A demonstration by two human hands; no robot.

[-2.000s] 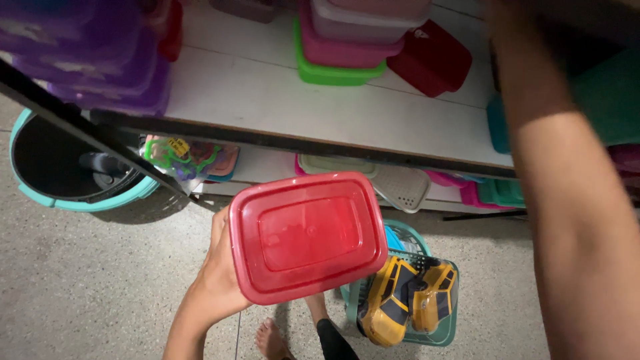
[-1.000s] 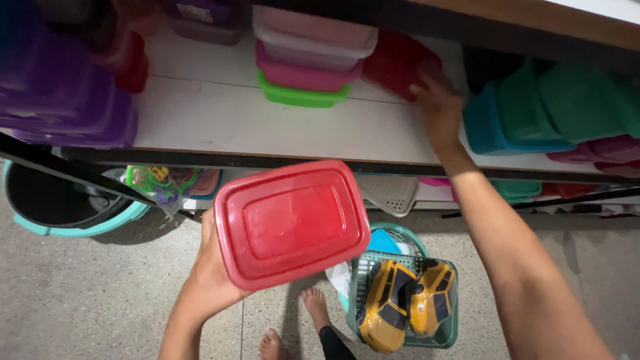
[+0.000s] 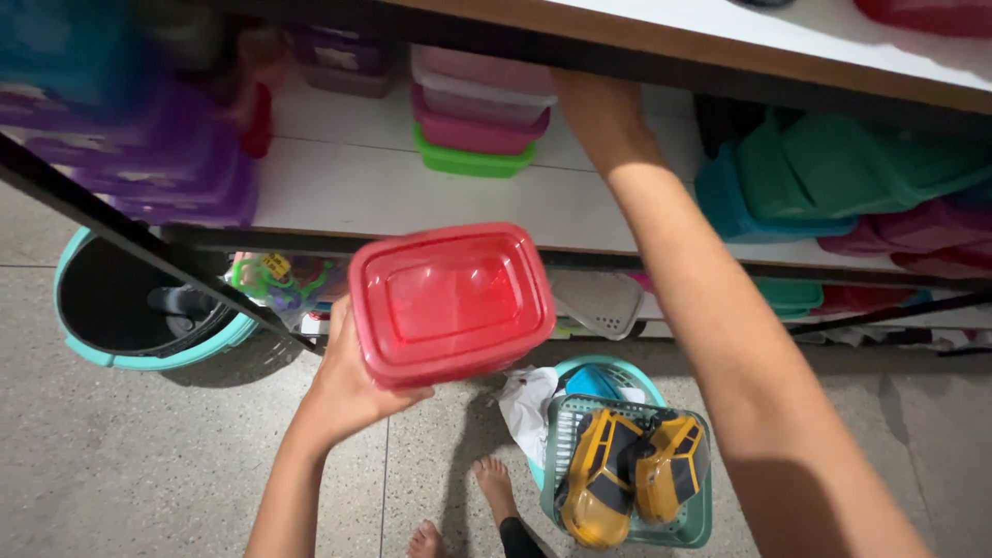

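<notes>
My left hand (image 3: 356, 380) holds a red plastic food container with a lid (image 3: 453, 302) from its left side, lid facing up, in front of the shelf edge. My right forearm reaches over the shelf board (image 3: 333, 182), and the right hand is hidden behind the upper shelf, just right of a stack of containers. That stack has a green container (image 3: 473, 161) at its bottom, a pink container (image 3: 480, 128) above it and pale ones on top. The red container seen earlier to its right is out of sight.
Purple containers (image 3: 178, 155) are stacked at the left, green tubs (image 3: 845, 167) at the right. A black bucket with a turquoise rim (image 3: 70, 325) stands on the floor. A green basket (image 3: 701, 519) holds yellow toy cars (image 3: 608, 480). The upper shelf's edge (image 3: 697, 46) overhangs my right arm.
My right hand, earlier at the red container on the shelf, has gone deeper behind the upper shelf. That container no longer shows. My left hand still holds its red container.
</notes>
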